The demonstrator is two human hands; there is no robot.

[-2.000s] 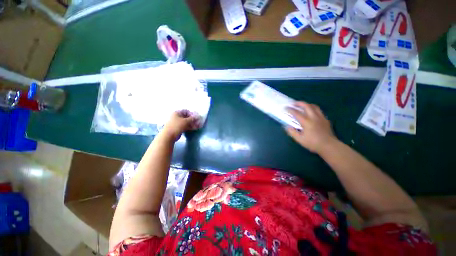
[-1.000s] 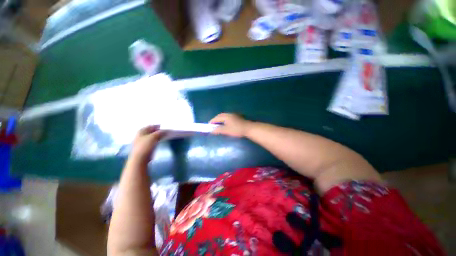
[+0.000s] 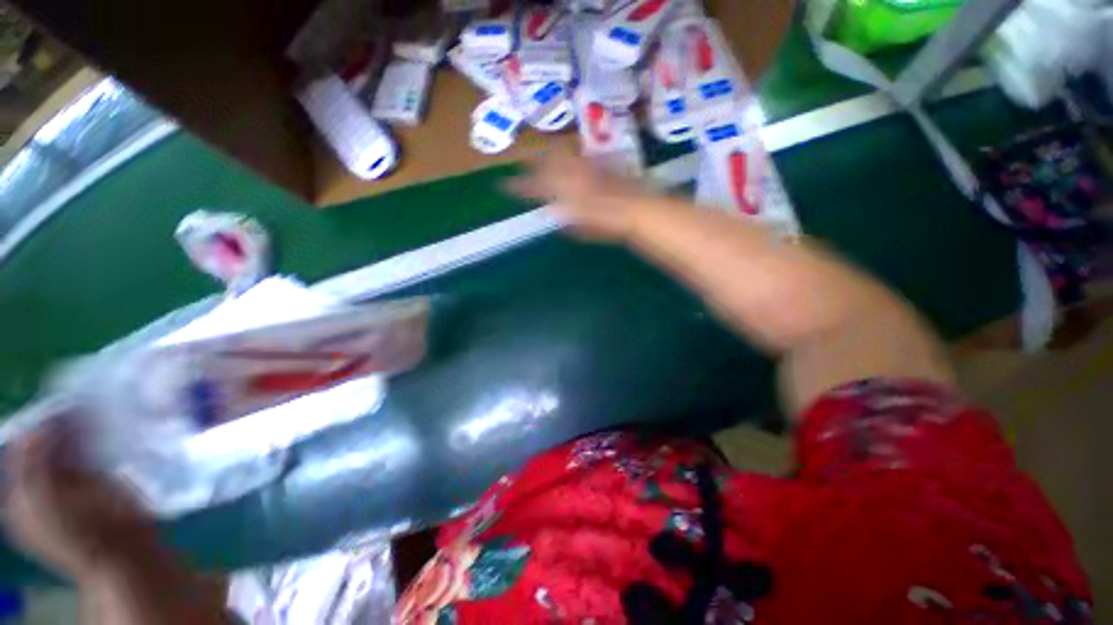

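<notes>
My left hand (image 3: pixel 73 488), blurred at the left, holds a retail box (image 3: pixel 305 366) with a red picture; shiny film shows around its left end. The box is above the pile of clear plastic bags (image 3: pixel 208 482), which glares white. My right hand (image 3: pixel 574 195) is blurred and empty, fingers apart, over the white strip near the supply carton. Loose retail boxes (image 3: pixel 498 122) lie in the carton's opening, and several overlap on the bench (image 3: pixel 738 177) beyond my right forearm.
The brown supply carton (image 3: pixel 183 73) stands at the back left. A pink and white item (image 3: pixel 226 248) lies beyond the bags. A green carrier bag (image 3: pixel 897 18) and a flowered cloth bag (image 3: pixel 1056 202) are at the right. Bagged boxes (image 3: pixel 324 588) show below the bench edge.
The view has swung right. My left hand has moved left with the box, now seen with its red picture. My right hand has let go of the box and moved out toward the supply carton.
</notes>
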